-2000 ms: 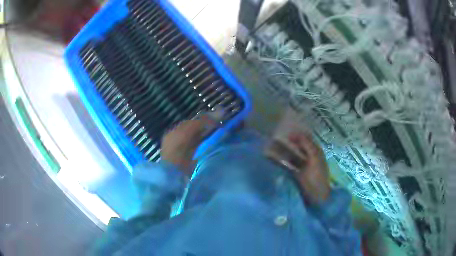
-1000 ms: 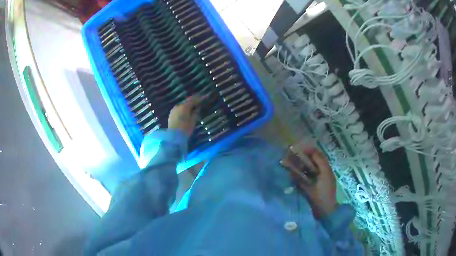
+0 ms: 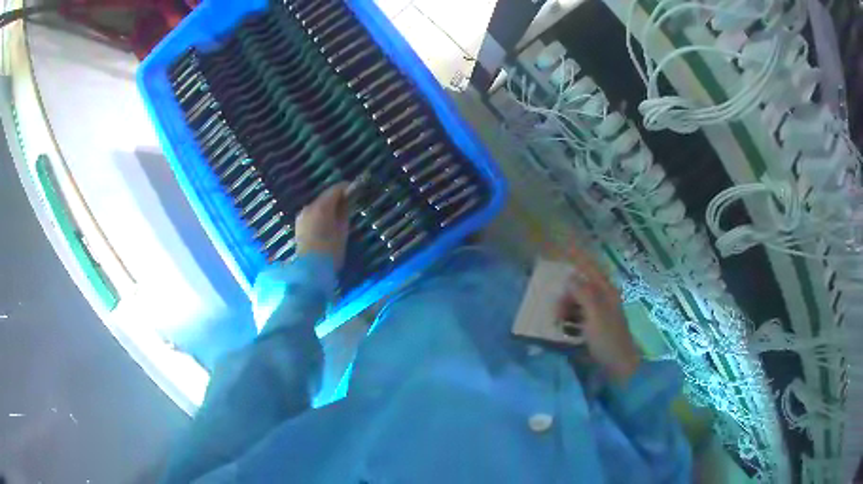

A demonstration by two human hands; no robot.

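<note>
The bright blue tray (image 3: 478,156) stands at the upper left, with black slots and rows of pale-edged phones (image 3: 218,142) standing in them. My left hand (image 3: 324,225) is over the near part of the tray, its fingers at the slots beside a phone edge; whether it grips a phone cannot be told. My right hand (image 3: 598,317) is to the right of the tray in front of my smock. It holds a pale, flat smartphone (image 3: 541,304) with its broad face turned up; the fingers are blurred.
A tiered rack with green stripes (image 3: 724,123) runs along the right, with looped white cables (image 3: 677,112) and white blocks along its edges. The tray rests on a white surface (image 3: 104,142) with a curved edge at the left. A dark red object (image 3: 142,24) is at the top left.
My left hand stays at the near slots, where more phone edges show than at first. The phone in my right hand has turned from edge-on to face up. The view has shifted a little.
</note>
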